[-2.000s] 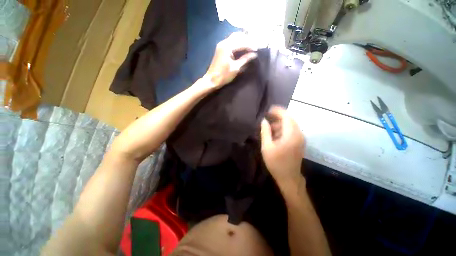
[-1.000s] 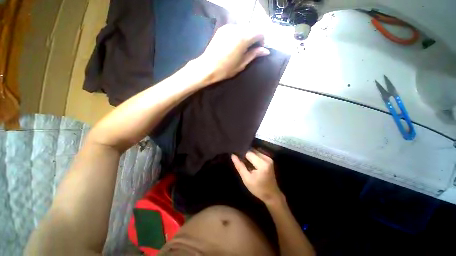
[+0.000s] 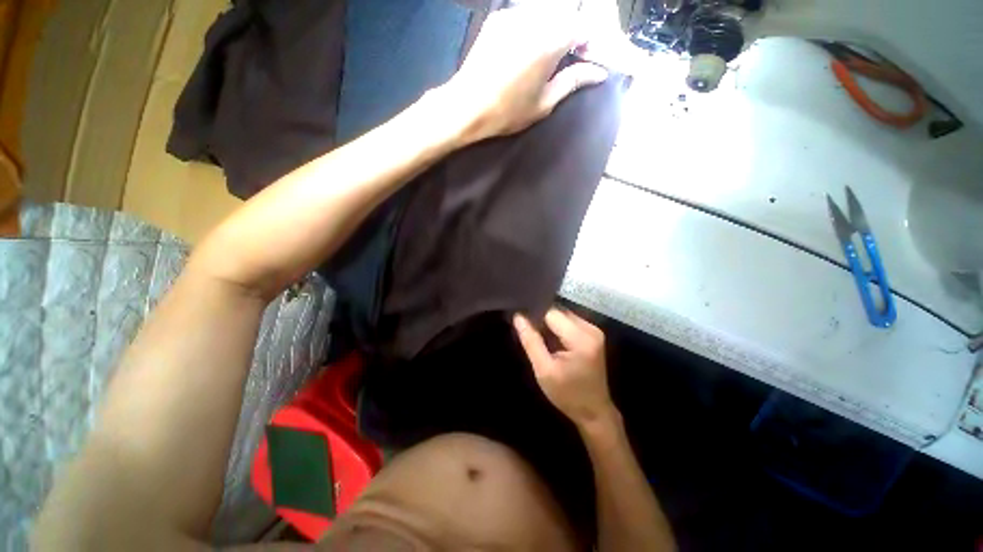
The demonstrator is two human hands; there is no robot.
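A dark brown-purple garment panel point(image 3: 485, 226) lies over the front edge of the white table and hangs below it. My left hand point(image 3: 528, 70) holds its upper edge close to the needle area, where the lamp glare hides detail. My right hand point(image 3: 566, 361) pinches the panel's lower corner just off the table's front edge. A blue-grey fabric piece point(image 3: 399, 65) lies left of my left hand, beside more dark cloth point(image 3: 275, 92). The sewing machine's presser area and dark metal parts point(image 3: 690, 32) show at the top, with a pale round knob.
Blue thread snips point(image 3: 866, 264) lie open on the table point(image 3: 711, 259) at right. Orange-handled scissors point(image 3: 884, 92) lie behind them. A red stool point(image 3: 372, 431) with a green patch stands below. Grey quilted padding point(image 3: 65, 356) and cardboard point(image 3: 108, 108) are at left.
My right hand has moved down from the table to the panel's lower corner, and the panel is now spread flatter between both hands. The view has shifted.
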